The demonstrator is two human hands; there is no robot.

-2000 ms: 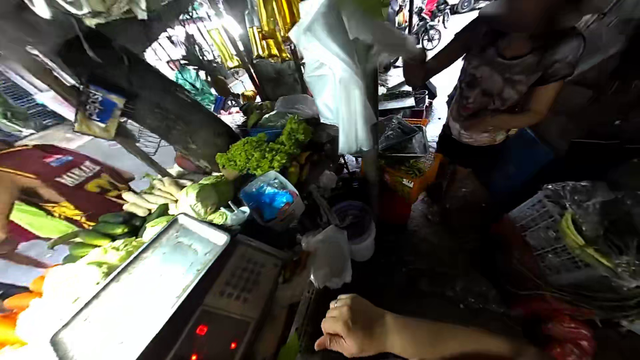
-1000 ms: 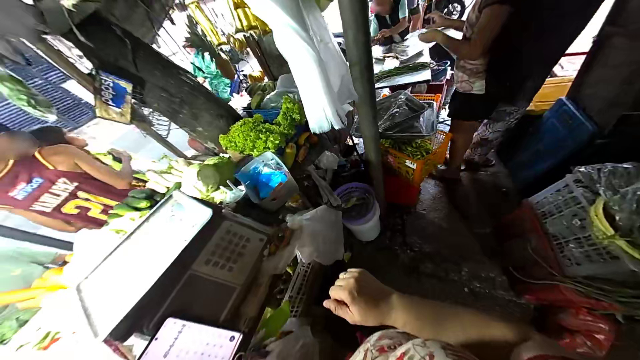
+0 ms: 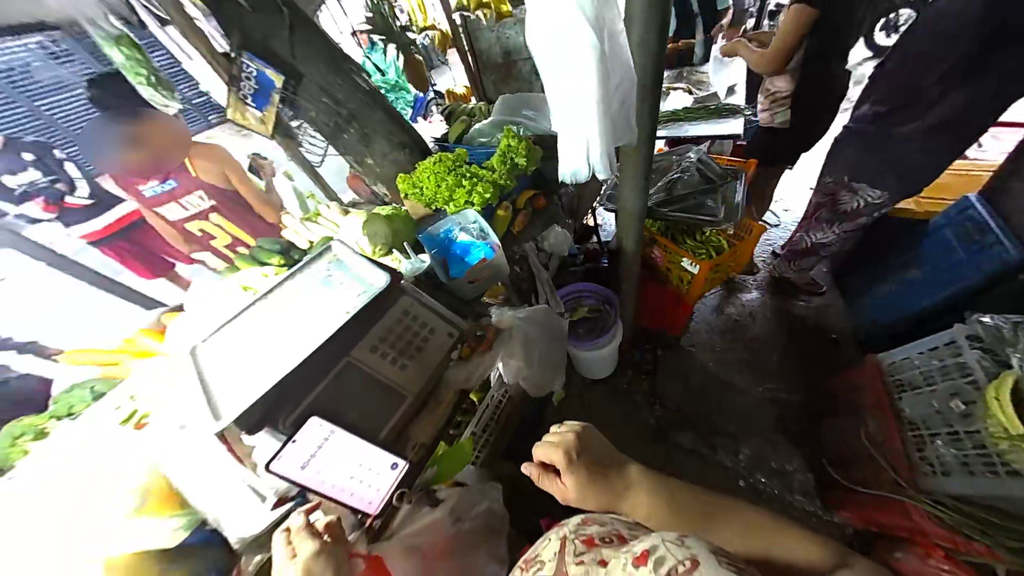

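My left hand (image 3: 310,541) is at the lower edge, fingers curled just below a smartphone (image 3: 340,464) with a lit calculator-like screen; whether it touches the phone I cannot tell. My right hand (image 3: 572,466) hangs loosely curled over the dark floor, with nothing visible in it. Beyond the phone stands a digital weighing scale with a keypad (image 3: 404,340) and a bright metal pan (image 3: 292,320). A crumpled plastic bag (image 3: 532,348) lies to the scale's right, beside a white bucket (image 3: 596,360) with a purple basket in its top.
Lettuce (image 3: 460,180), cabbage (image 3: 388,230) and cucumbers (image 3: 268,253) lie beyond the scale. White plastic bags (image 3: 580,88) hang by a metal post (image 3: 640,160). An orange crate (image 3: 708,264) and a white crate (image 3: 936,416) stand right. A person in a maroon jersey (image 3: 216,208) stands left; others stand behind.
My left hand has come into view beside the phone, which shows only partly one second ago. A patterned trouser leg has appeared at the right. The person in the maroon jersey is more upright.
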